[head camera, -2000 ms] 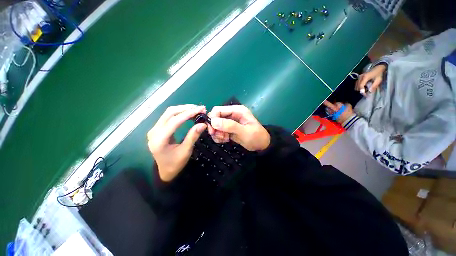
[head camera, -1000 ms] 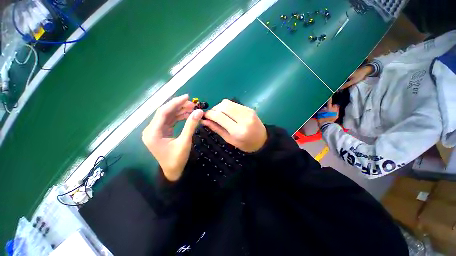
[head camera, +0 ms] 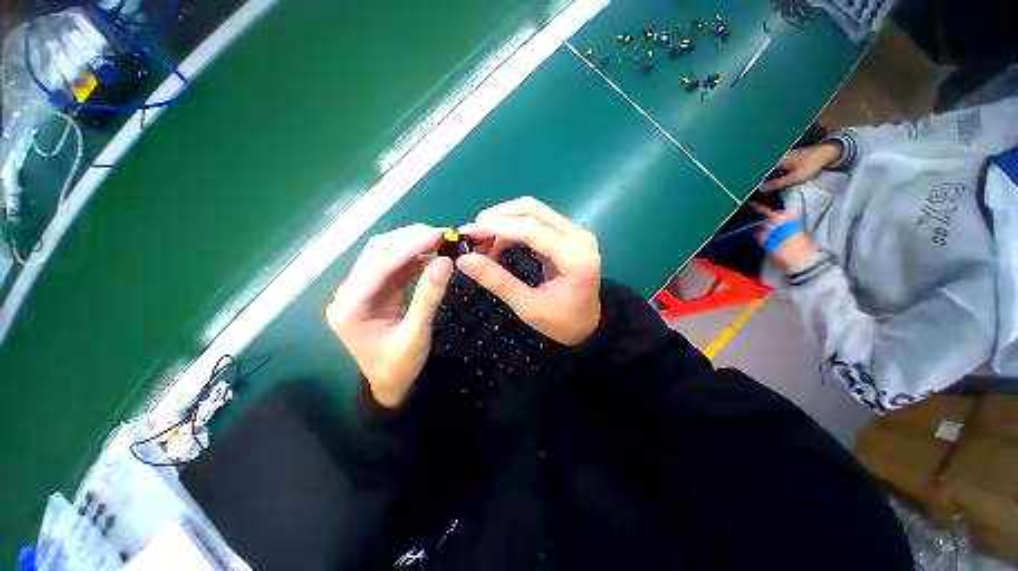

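A small black module [head camera: 459, 247] with a yellow spot on its upper side is pinched between the fingertips of both hands. My left hand [head camera: 393, 301] grips it from the left with thumb and forefinger. My right hand [head camera: 544, 271] grips it from the right with thumb and forefinger. Below and partly behind the hands is a black foam tray [head camera: 480, 355] with rows of small black parts. My right hand and sleeves hide parts of the tray.
Loose parts with yellow ends [head camera: 673, 42] and a slim silvery tool [head camera: 756, 56] lie at the upper right. A black foam sheet [head camera: 262, 474] and tangled cable [head camera: 201, 415] are at the lower left. A co-worker's hand with a blue wrist strap [head camera: 785, 232] is at the right.
The module has turned between my fingers, its yellow spot hidden at first, then showing. My right hand has opened its curl slightly since the last frame. The co-worker's hands and arms have moved.
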